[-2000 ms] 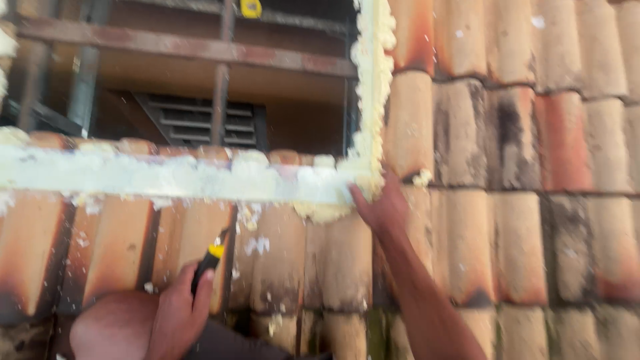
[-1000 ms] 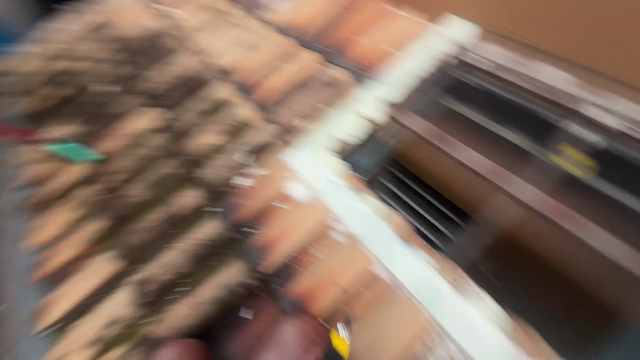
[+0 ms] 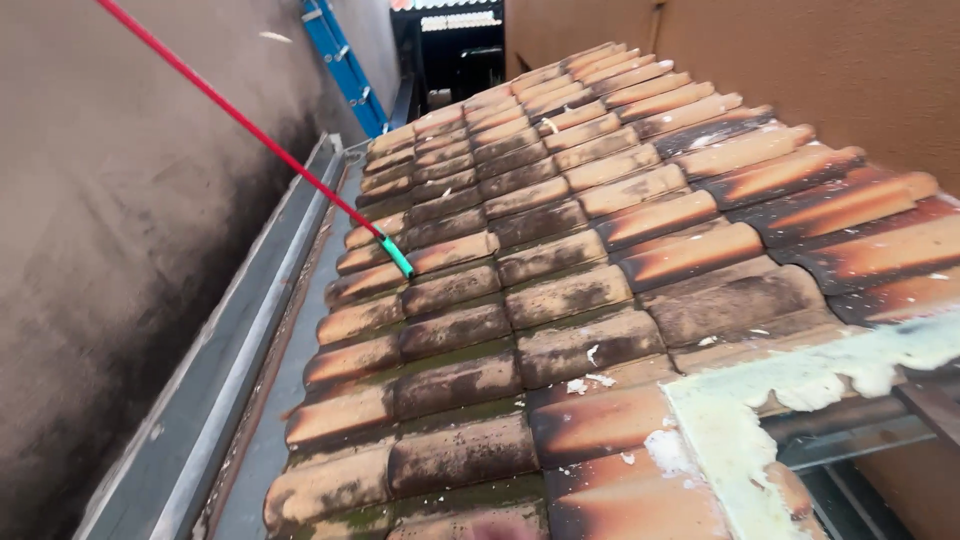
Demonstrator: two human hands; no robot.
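Note:
Neither of my hands can be made out clearly; a small blurred skin-toned patch shows at the bottom edge, and I cannot tell what it is. Clay roof tiles [image 3: 457, 326] slope across the middle, with dark stains and moss between them. At the lower right, pale expanding foam [image 3: 724, 442] lines the corner of a framed opening. White foam crumbs [image 3: 576, 386] lie on the tiles beside it. A red pole [image 3: 247, 124] with a green end [image 3: 396, 256] reaches from the upper left down onto the tiles.
A metal gutter [image 3: 281, 375] runs along the roof's left edge below a stained wall [image 3: 135, 225]. A blue ladder [image 3: 346, 71] leans at the gutter's far end. An orange-brown wall [image 3: 810, 67] rises at the right. Metal bars [image 3: 855, 435] cross the opening.
The view has swung far to the left, along the roof. Two seconds ago my left hand held a yellow-and-black handled tool and my right hand touched the foam corner; neither shows clearly now.

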